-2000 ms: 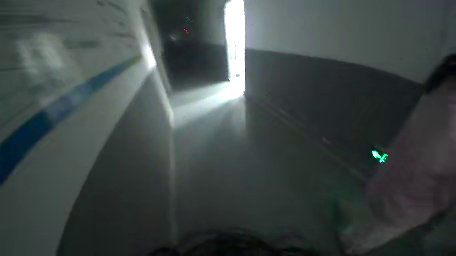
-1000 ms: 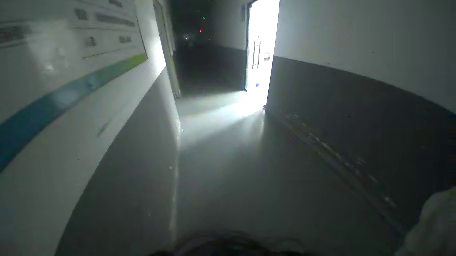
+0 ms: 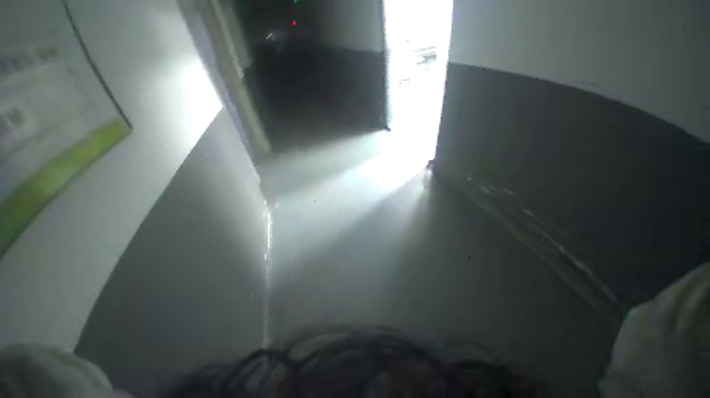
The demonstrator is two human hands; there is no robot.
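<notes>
Neither of my hands shows; only pale sleeves are in view, one at the bottom left corner (image 3: pixel 47 375) and one at the bottom right edge (image 3: pixel 666 342). Nearest in front of me is the grey corridor floor (image 3: pixel 350 272). A bright, glaring doorway (image 3: pixel 419 78) opens on the right side ahead, and its light falls across the floor. Dark strands of hair cover the bottom middle.
The left wall carries a white board with a green edge strip (image 3: pixel 70 167). A door frame (image 3: pixel 233 85) stands beyond it. The right wall is white above and dark grey below (image 3: pixel 560 155). The corridor beyond is dark, with a small red light (image 3: pixel 293 23).
The doorway is nearer and looks wider. The wall board has slid towards the left edge. The person in pale pink at the right is gone from view. A left sleeve has appeared.
</notes>
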